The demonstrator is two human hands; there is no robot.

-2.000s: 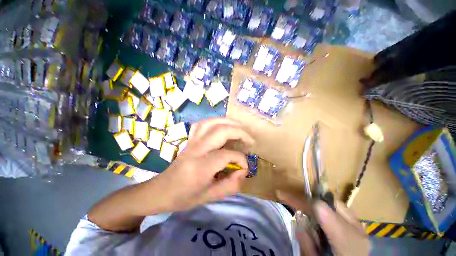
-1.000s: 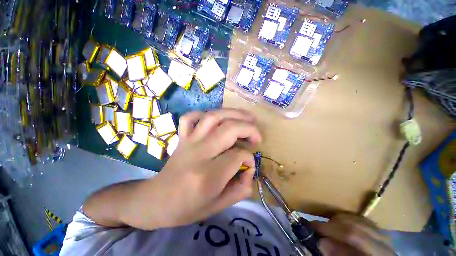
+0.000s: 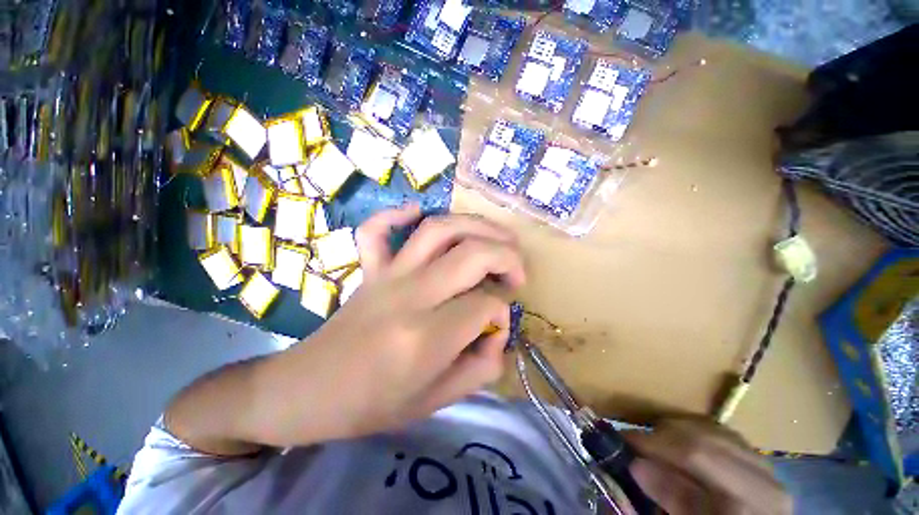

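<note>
My left hand (image 3: pixel 403 322) pinches a small blue circuit board (image 3: pixel 516 326) at its fingertips, with a yellow edge of a battery cell showing between the fingers. My right hand (image 3: pixel 705 468) holds the black handle of a soldering iron (image 3: pixel 603 443). The iron's metal tip and a thin curved silvery feed tube (image 3: pixel 538 407) meet at the board's lower edge. The exact contact point is too small to tell. A thin wire (image 3: pixel 542 320) sticks out to the right of the board. The fingers hide most of the cell.
Loose battery cells (image 3: pixel 293 217) lie left. Clear trays of blue boards (image 3: pixel 589 221) stand at the top. Stacked trays (image 3: pixel 91 171) are at far left. A twisted cable (image 3: pixel 769 337), a fan grille (image 3: pixel 867 186) and a blue-yellow box (image 3: pixel 857 342) are right, beside cardboard (image 3: pixel 685 272).
Since two seconds ago, my right hand has brought the iron and feed tube leftward to the board. Since one second ago, both hands are nearly unchanged; the view has shifted slightly.
</note>
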